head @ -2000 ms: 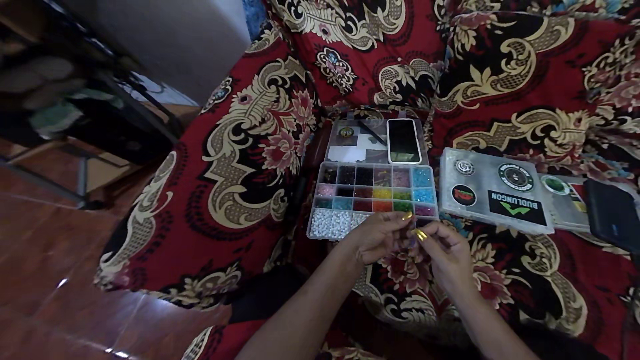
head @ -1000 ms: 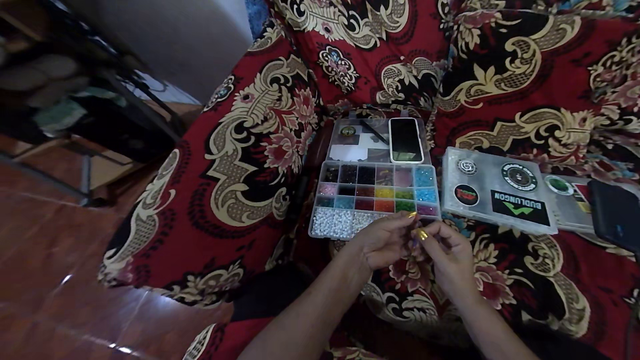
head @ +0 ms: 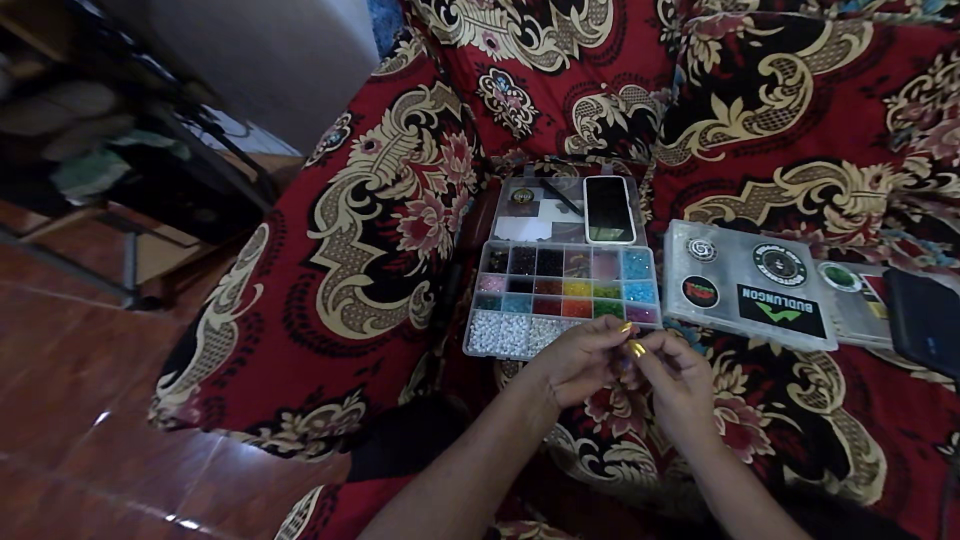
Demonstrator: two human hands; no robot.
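Observation:
My left hand (head: 583, 361) and my right hand (head: 679, 379) meet at the near right corner of an open plastic bead organizer (head: 486, 354). Their fingertips, with gold-coloured nails, are pinched close together. Something small seems to be between them, but it is too small and hidden to name. The organizer's compartments hold beads sorted by colour, with white beads (head: 513, 335) in the near row and red, orange, yellow, green, blue and dark ones behind. Its lid (head: 501, 217) lies folded back, bearing a smartphone (head: 609, 210), a dark pen-like stick (head: 562, 197) and pale paper pieces (head: 523, 229).
A closed clear plastic case (head: 727, 300) with stickers lies right of the organizer. Beyond it are another case (head: 855, 319) and a dark phone-like device (head: 924, 319). All rest on a sofa with a red floral cover (head: 390, 225). A metal-framed rack (head: 131, 262) stands left on the tiled floor.

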